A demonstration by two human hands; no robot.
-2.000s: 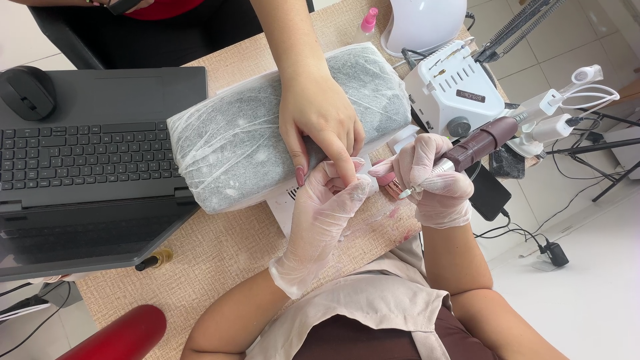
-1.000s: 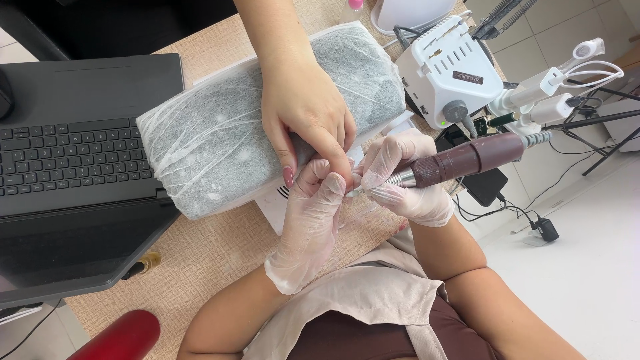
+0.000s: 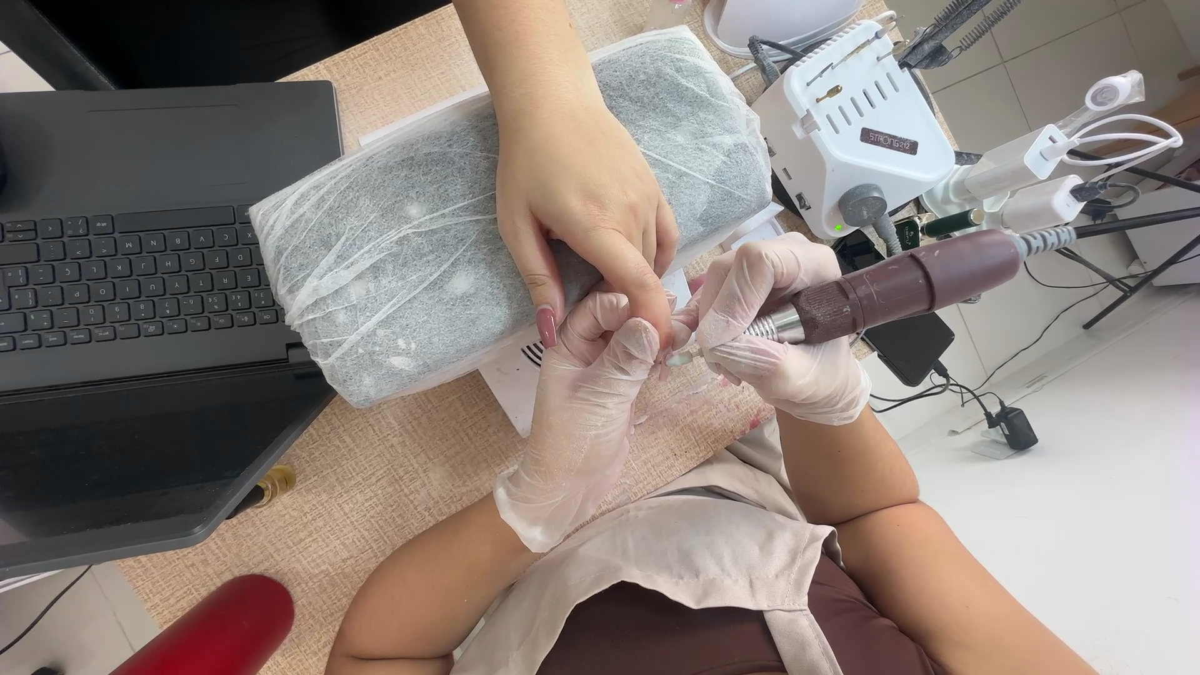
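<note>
My left hand (image 3: pixel 595 398), in a thin translucent glove, grips a finger of another person's hand (image 3: pixel 586 187) between thumb and fingers. That hand comes from the top and rests over a padded armrest in a white non-woven cover (image 3: pixel 403 234); its thumb has a long pink nail. In my gloved right hand (image 3: pixel 778 323) is a brown electric nail drill handpiece (image 3: pixel 909 281), held near its metal collar. Its pale bit (image 3: pixel 682 358) is at the tip of the held finger; whether it touches the nail cannot be told.
A black laptop (image 3: pixel 169 169) lies at the left. The white nail drill control box (image 3: pixel 853 131), with a small green light, stands at upper right beside cables and a black device (image 3: pixel 909 342). A red rounded object (image 3: pixel 220 623) is at lower left, near a small bottle (image 3: pixel 275 487).
The handpiece has swung from a steeper slant to lie nearer level, and my right hand has turned with it. The other person's hand has shifted its pose. My left hand keeps holding a finger.
</note>
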